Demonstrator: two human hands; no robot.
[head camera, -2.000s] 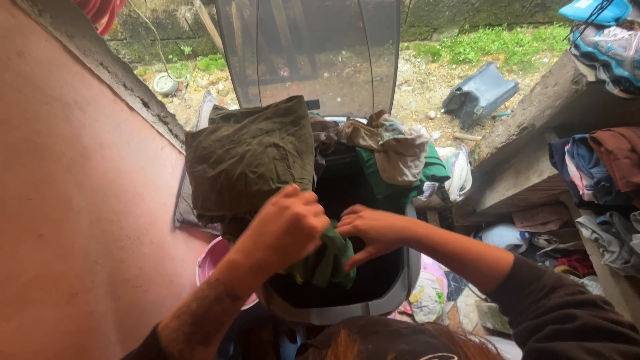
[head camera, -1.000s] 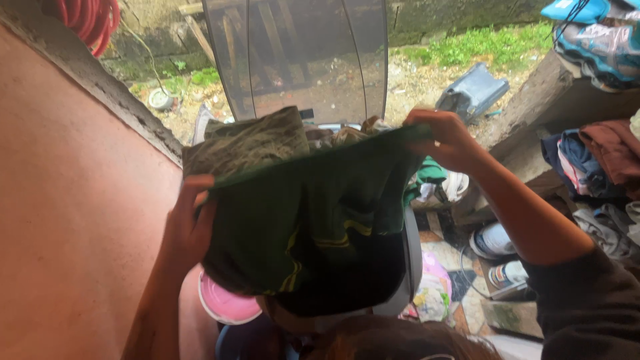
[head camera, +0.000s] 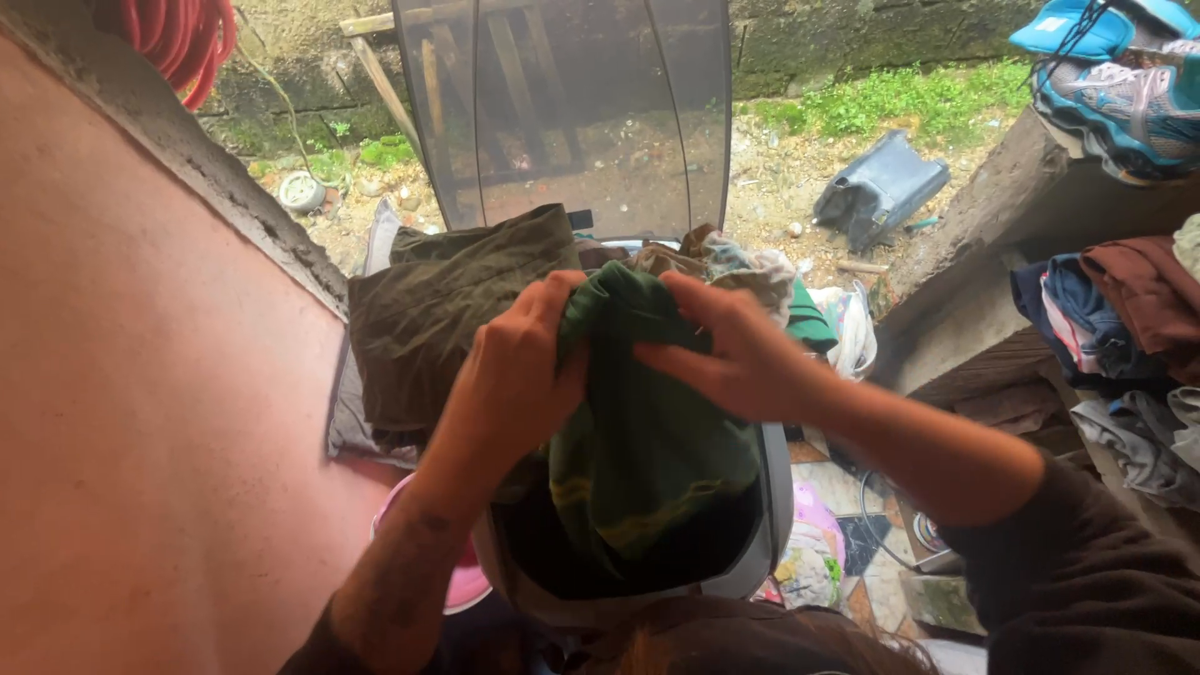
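A dark green cloth garment (head camera: 647, 441) with yellow stripes hangs bunched between my two hands, over the dark opening of a top-loading washing machine (head camera: 778, 506). My left hand (head camera: 516, 366) grips its upper left edge. With thumb and fingers around the upper right part, my right hand (head camera: 736, 347) touches the cloth; its grip is partly blurred. An olive-brown garment (head camera: 459, 309) lies over the machine's back left rim, beside my left hand. Behind my right hand are crumpled light and brown cloths (head camera: 750, 272) and a brighter green cloth (head camera: 811, 319). The translucent lid (head camera: 600, 112) stands raised behind them.
A pink wall (head camera: 169, 394) runs along the left, with a pink basin (head camera: 466, 581) low beside the machine. Folded clothes (head camera: 1139, 300) and blue-grey sneakers (head camera: 1116, 103) rest on ledges at right. A coiled red hose (head camera: 183, 42) hangs upper left. Bags stand on the tiled floor.
The green garment was low at the opening, then stretched wide between my raised hands. Now my hands are close together and the cloth is gathered between them.
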